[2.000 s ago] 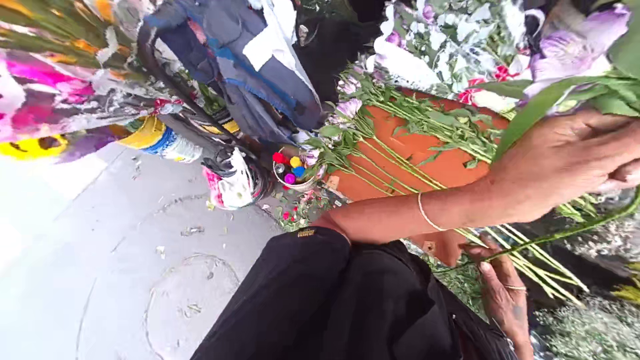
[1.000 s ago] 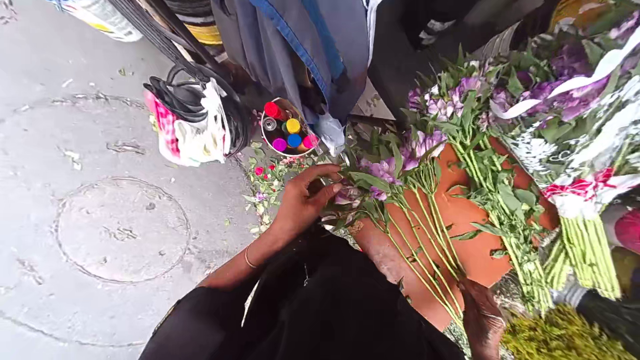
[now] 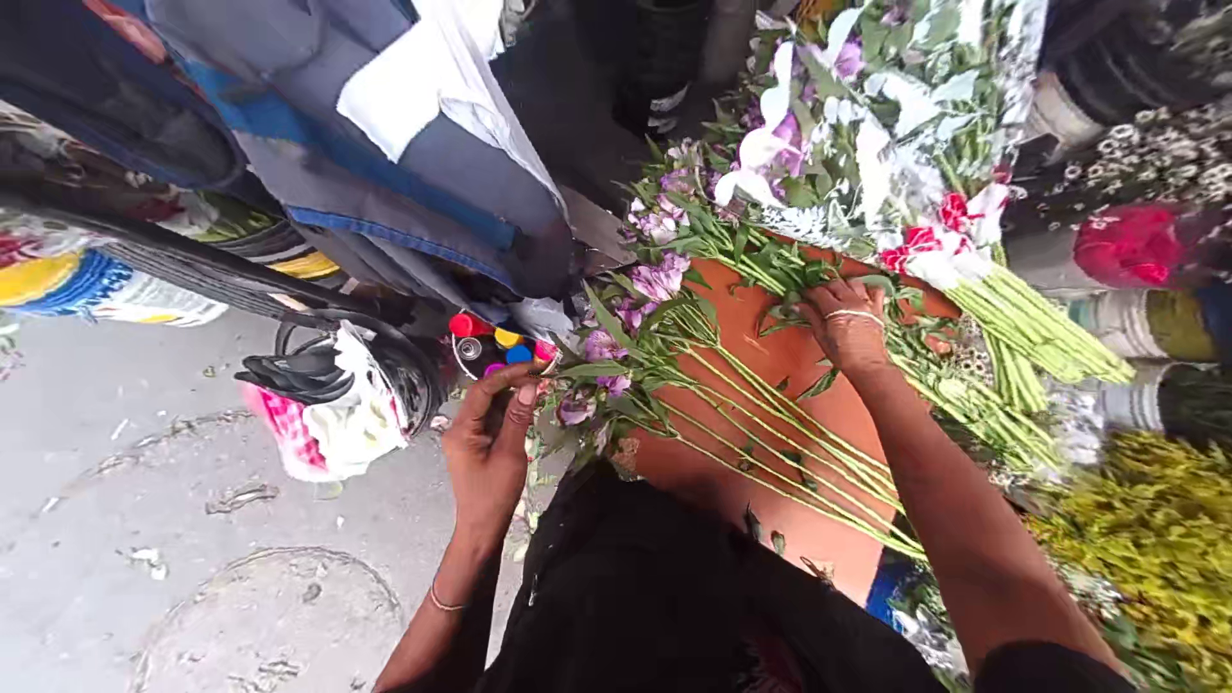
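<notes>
Purple alstroemeria stems [image 3: 770,414] lie fanned over an orange board [image 3: 741,318], their blooms toward the left and cut ends to the lower right. My left hand [image 3: 491,433] is raised beside the blooms, thumb and forefinger close together; whether something small is between them cannot be told. My right hand [image 3: 847,318] rests on a second bunch of leafy green stems [image 3: 760,265] farther back on the board, fingers partly hidden among the leaves. Behind it lies a wrapped bouquet [image 3: 895,173] with a red and white ribbon [image 3: 948,236] round its stems.
Spray cans with coloured caps [image 3: 505,346] stand in a container left of the blooms. A bag with pink and white cloth [image 3: 332,414] sits on the pavement. Dark blue-grey fabric [image 3: 385,173] hangs at the upper left. Yellow foliage [image 3: 1145,539] and flower buckets [image 3: 1126,318] line the right.
My right hand has moved from the cut ends of the near stems up to the bunch behind. My left hand remains by the blooms. The view has shifted.
</notes>
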